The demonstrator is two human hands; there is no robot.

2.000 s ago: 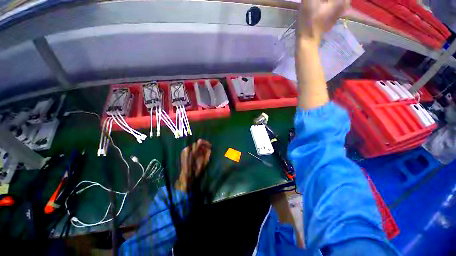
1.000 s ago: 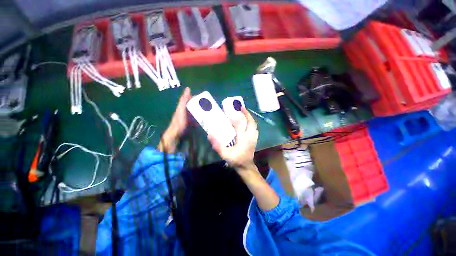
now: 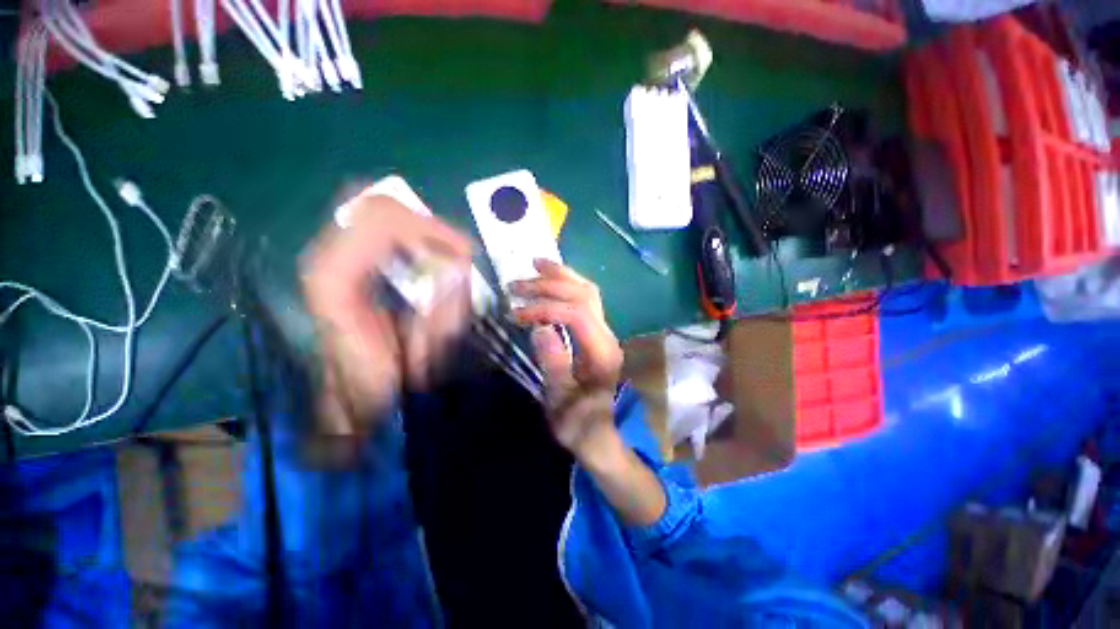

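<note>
My right hand [image 3: 571, 338] holds a white power bank [image 3: 504, 221] with a black round spot by its lower end, above the bench edge. My left hand [image 3: 375, 301] is blurred by motion. Its fingers are curled around a second white unit [image 3: 391, 194], whose top end shows above the hand. White leads [image 3: 513, 356] hang between the two hands; which unit they come from is hard to tell. An orange-yellow piece [image 3: 555, 214] lies on the green mat, partly behind the right unit.
Ribbed white case [image 3: 660, 157], hammer [image 3: 682, 62], orange-black handle [image 3: 716, 264], small screwdriver [image 3: 633, 242] and black fan [image 3: 802, 172] lie right. Long USB cable [image 3: 123, 307] lies left. Red trays [image 3: 786, 19] line the back. A carton [image 3: 749, 406] stands below the bench edge.
The view has tilted down. The two white units, earlier together in my right hand after it came down from the upper shelf area, are now apart, one at each hand. Leads now show between the hands.
</note>
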